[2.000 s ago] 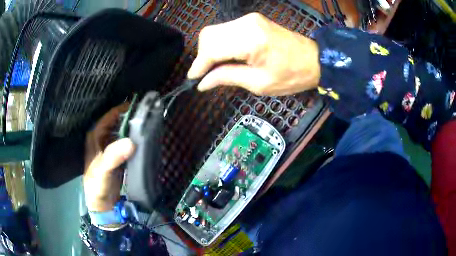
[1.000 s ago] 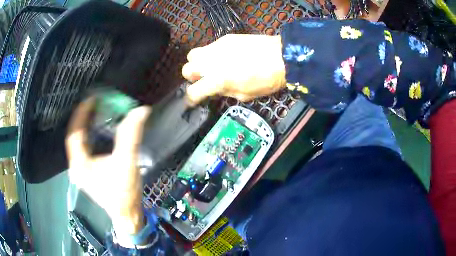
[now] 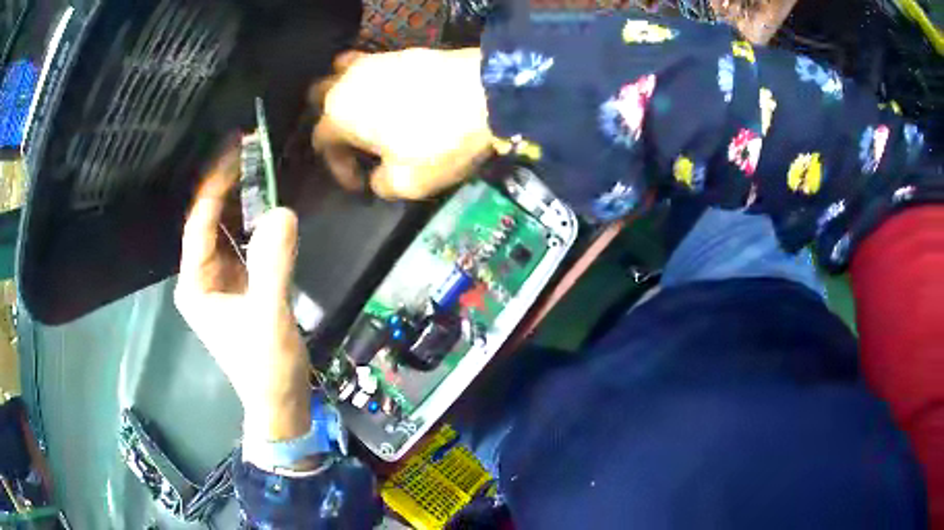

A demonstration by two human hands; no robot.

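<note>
My left hand point(image 3: 243, 300), with a blue band at the wrist, holds a small green circuit board point(image 3: 265, 166) edge-on between thumb and fingers, in front of the hood. My right hand point(image 3: 414, 129) is to its right with curled, slightly blurred fingers; whether it grips anything cannot be told. A dark grey housing half point(image 3: 352, 243) lies below the right hand, partly hidden. Beside it, a pale rounded housing point(image 3: 567, 236) lies open with a green circuit board point(image 3: 455, 233) in it, bearing a blue cylinder and black blocks.
The black extractor hood point(image 3: 124, 155) hangs at the upper left. The perforated mat point(image 3: 399, 21) shows at the top. A small unit with coiled black cord point(image 3: 171, 476) lies on the green surface point(image 3: 93, 362) at lower left. A yellow crate point(image 3: 435, 487) is below the bench edge.
The grey housing half has left my left hand and lies beside the open unit; the small board stays in that hand. My right hand has moved left, and the black lead no longer shows at its fingertips.
</note>
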